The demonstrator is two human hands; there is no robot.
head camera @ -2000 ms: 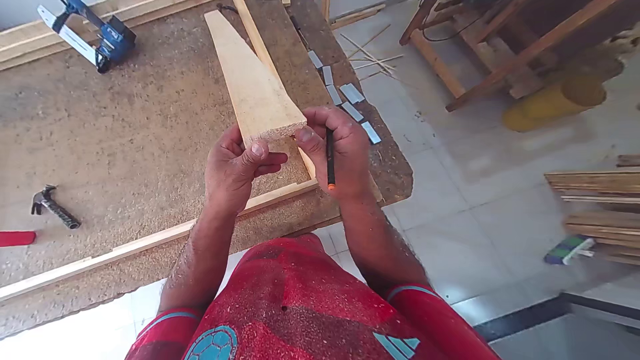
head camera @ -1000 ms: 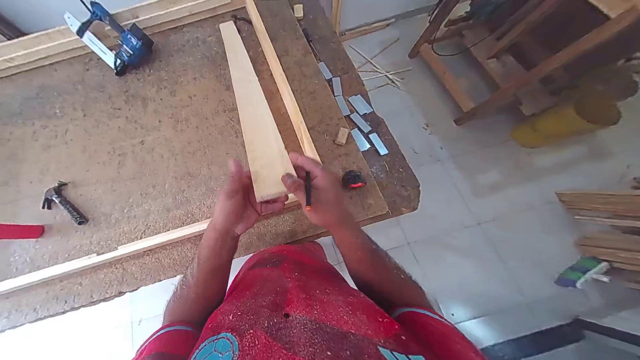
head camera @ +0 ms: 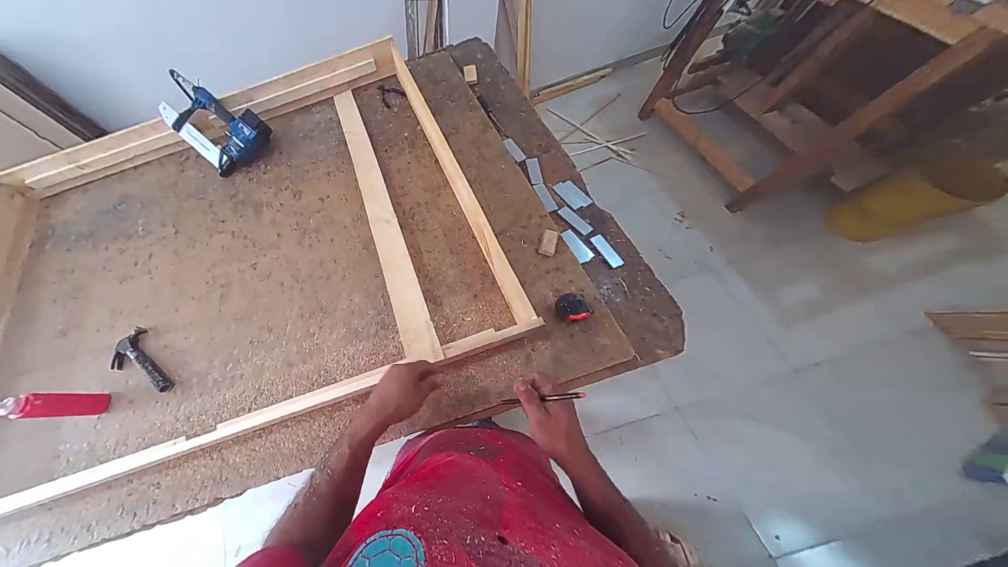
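Note:
A flat wooden board (head camera: 386,228) lies across the wooden frame (head camera: 465,189), its near end at the frame's front rail (head camera: 315,403). My left hand (head camera: 405,390) rests at that near end, fingers on or beside the board and rail; how firmly it grips is hidden. Held in my right hand (head camera: 543,405), just off the table's front edge, is a dark pencil or marker (head camera: 563,396) with an orange end. A black and red tape measure (head camera: 573,307) sits right of the frame's near corner.
On the worktable (head camera: 236,260) are a blue nail gun or stapler (head camera: 228,130) at the back, a claw hammer (head camera: 142,361), a red bottle (head camera: 63,405), several metal plates (head camera: 576,220) and a small wood block (head camera: 549,242). A wooden stand (head camera: 827,126) and yellow container (head camera: 906,201) stand at right.
The board was held up in both hands; now it lies down on the frame. My right hand has let go of it and moved away to the right, with the pencil or marker.

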